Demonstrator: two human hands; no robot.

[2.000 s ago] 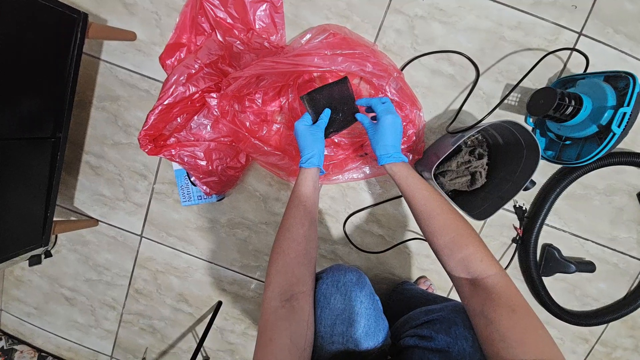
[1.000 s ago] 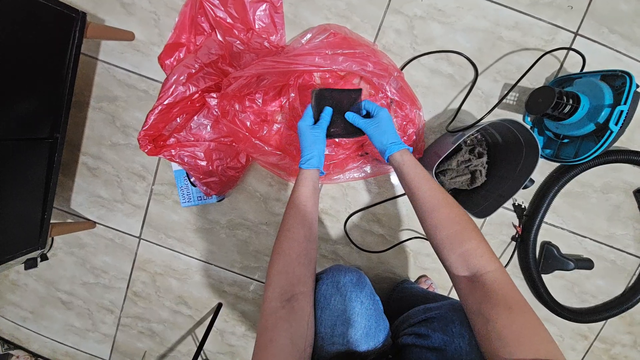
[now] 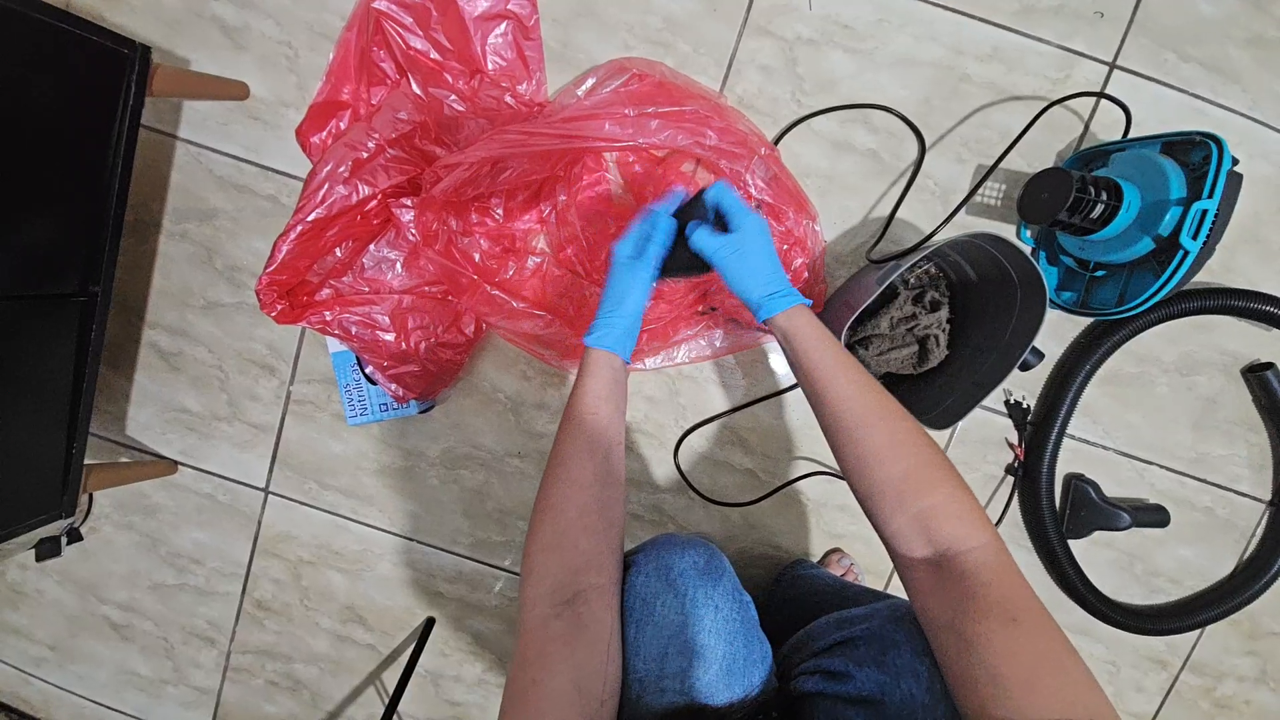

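Both my hands wear blue gloves and hold one dark, flat piece (image 3: 684, 250), perhaps a vacuum filter, over a red plastic bag (image 3: 450, 200) spread on the floor. My left hand (image 3: 640, 265), slightly blurred, grips its left side. On its upper right are the fingers of my right hand (image 3: 738, 245), which cover much of it. Right of the bag, a dark vacuum canister (image 3: 985, 340) lies tilted with a clump of grey dust (image 3: 905, 325) inside. Beyond it rests the turquoise vacuum motor head (image 3: 1140, 220) with its black cylindrical part showing.
A black ribbed hose (image 3: 1045, 500) curls at the right around a black nozzle (image 3: 1110, 507). The black power cord (image 3: 915, 150) loops across the tiles. A blue and white glove box (image 3: 365, 390) lies partly under the bag. Black furniture (image 3: 60, 200) with wooden legs stands at the left.
The dark piece, earlier showing its broad face between both hands, is now largely covered by my fingers. My hands have shifted around it and stay above the bag.
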